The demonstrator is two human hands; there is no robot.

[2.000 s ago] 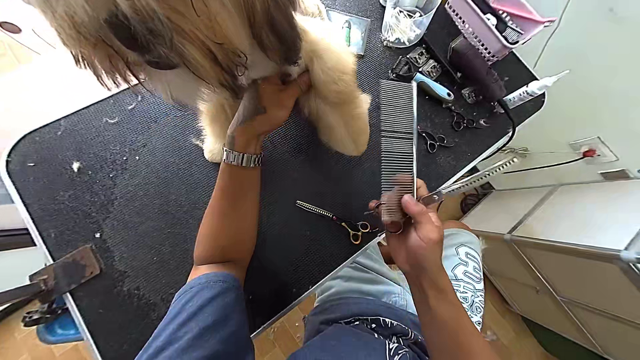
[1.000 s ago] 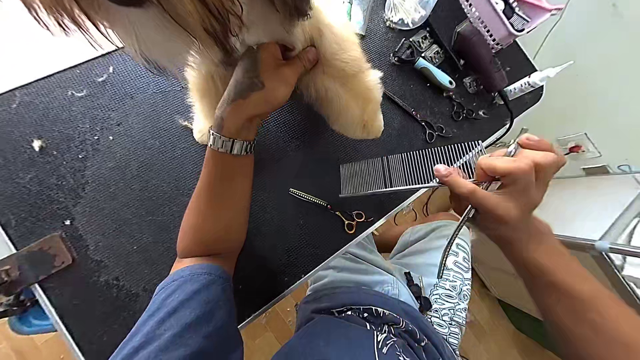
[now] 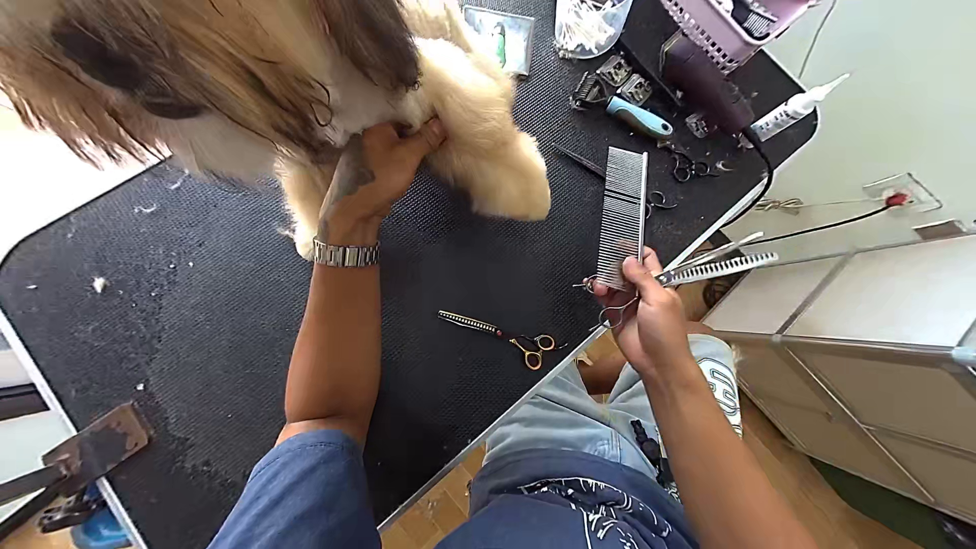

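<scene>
A long-haired dog point(image 3: 229, 69) stands at the upper left on a black grooming table point(image 3: 229, 320). My left hand point(image 3: 381, 168), with a metal watch at the wrist, grips fur at the dog's chest between its fluffy front legs. Over the table's edge, my right hand point(image 3: 648, 313) holds a metal grooming comb point(image 3: 624, 206), its toothed end pointing up and away. The same hand holds thinning shears point(image 3: 717, 269), whose parted blades point right. Gold-handled thinning scissors point(image 3: 499, 333) lie on the mat between my arms.
Dark scissors point(image 3: 686, 164), a blue-handled dematting tool point(image 3: 639, 117), clipper blades point(image 3: 635, 88), a dark hair dryer point(image 3: 705, 84) and a white bottle point(image 3: 793, 107) lie at the upper right. Behind them are a tub of cotton swabs point(image 3: 587, 27) and a pink basket point(image 3: 724, 34). A rusty metal bracket point(image 3: 107, 450) sits lower left.
My right hand has turned, so the comb that pointed left a second ago now points away, and the shears have swung out to the right. My left hand stays at the dog's chest.
</scene>
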